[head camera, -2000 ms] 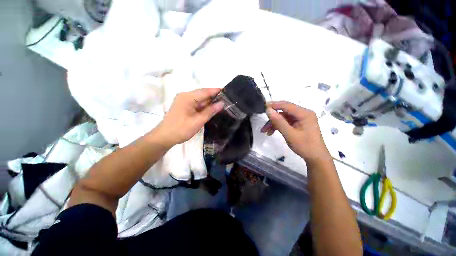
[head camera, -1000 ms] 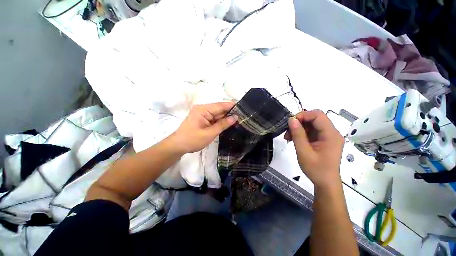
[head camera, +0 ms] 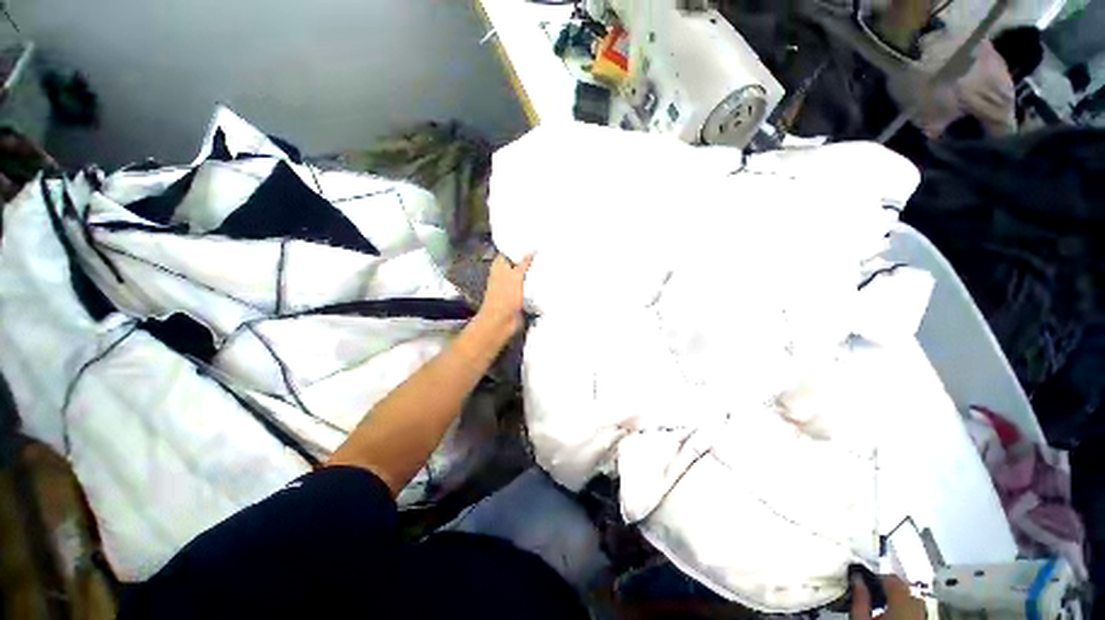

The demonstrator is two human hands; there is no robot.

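The large white puffy garment body (head camera: pixel 715 291) lies heaped over the table, with thin dark seam lines. My left hand (head camera: pixel 507 288) is at its left edge, gripping the fabric; the fingertips are partly hidden by it. My right hand (head camera: pixel 894 600) is at the bottom right, cut off by the picture's edge. Its fingers hold a small dark piece (head camera: pixel 868 586) at the garment's lower right edge. The dark piece's plaid pattern cannot be made out.
A white and black garment heap (head camera: pixel 182 339) lies at the left. A white machine head (head camera: pixel 709 85) stands behind the garment. Another machine head (head camera: pixel 1000 590) is at the lower right, beside my right hand. Pinkish-red cloth (head camera: pixel 1030 484) lies at the right. A person (head camera: pixel 969 85) is at the upper right.
The view has swung left. My left hand has left the plaid piece and moved to the garment's left edge. My right hand now shows only at the bottom right. The scissors are out of view.
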